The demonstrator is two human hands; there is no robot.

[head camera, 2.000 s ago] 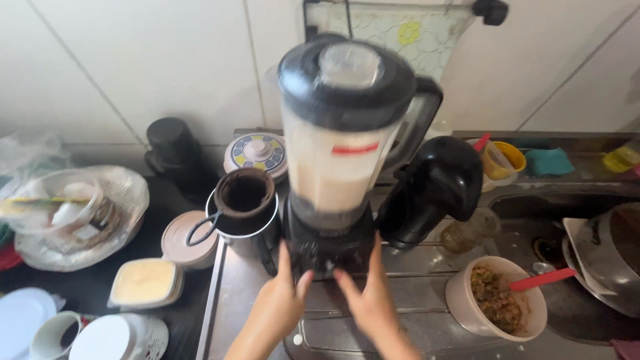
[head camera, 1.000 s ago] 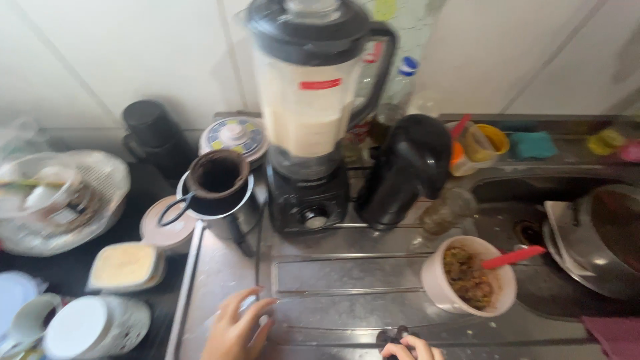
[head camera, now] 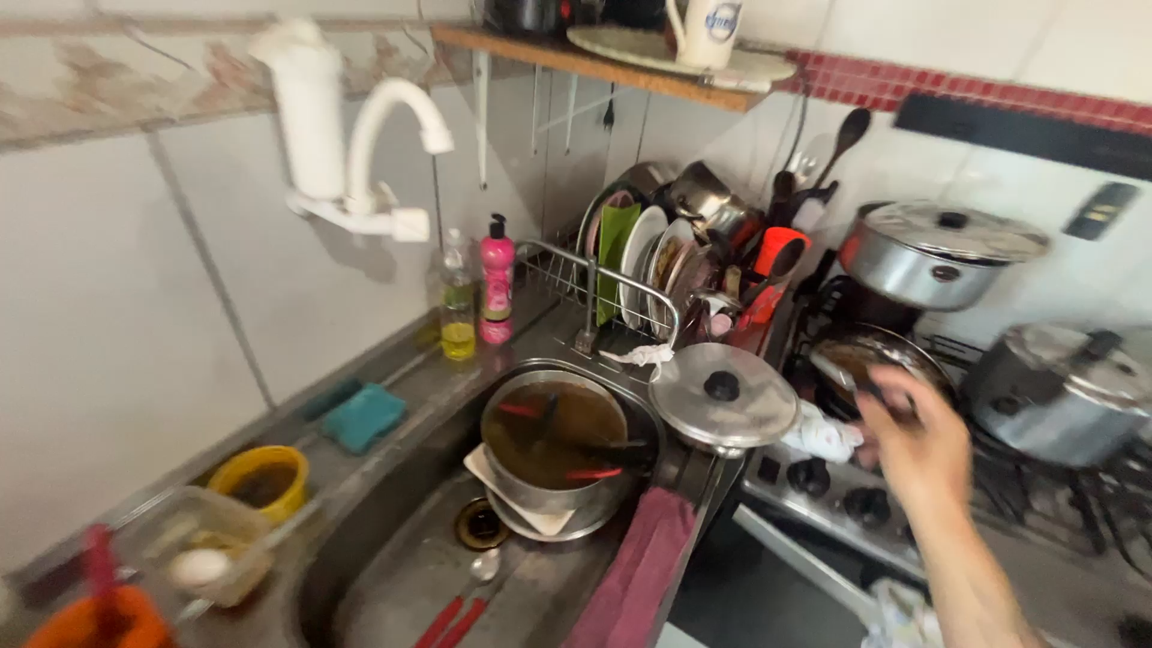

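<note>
At the right, over the front of the gas stove point(head camera: 945, 396), is my right hand point(head camera: 918, 441), blurred, with its thumb and fingers at a dark-handled utensil point(head camera: 841, 373) whose pale end lies over a frying pan point(head camera: 886, 346). Whether the fingers hold it is hard to make out. A white cloth point(head camera: 821, 434) lies just left of the hand. Left of that, a flat metal lid with a black knob point(head camera: 724, 405) rests at the sink's edge. My left hand is out of view.
The sink point(head camera: 396, 576) holds a pot of brownish liquid point(head camera: 553, 423) and red-handled cutlery point(head camera: 454, 621). A dish rack point(head camera: 621, 288) full of plates stands behind. Two lidded pots point(head camera: 936, 261) point(head camera: 1053, 396) sit on the stove. A wooden shelf point(head camera: 612, 63) juts out above.
The view has swung far right from the blender to the sink and stove. Both hands were at the blender's base, then came away from it; now only my right hand shows, over the stove.
</note>
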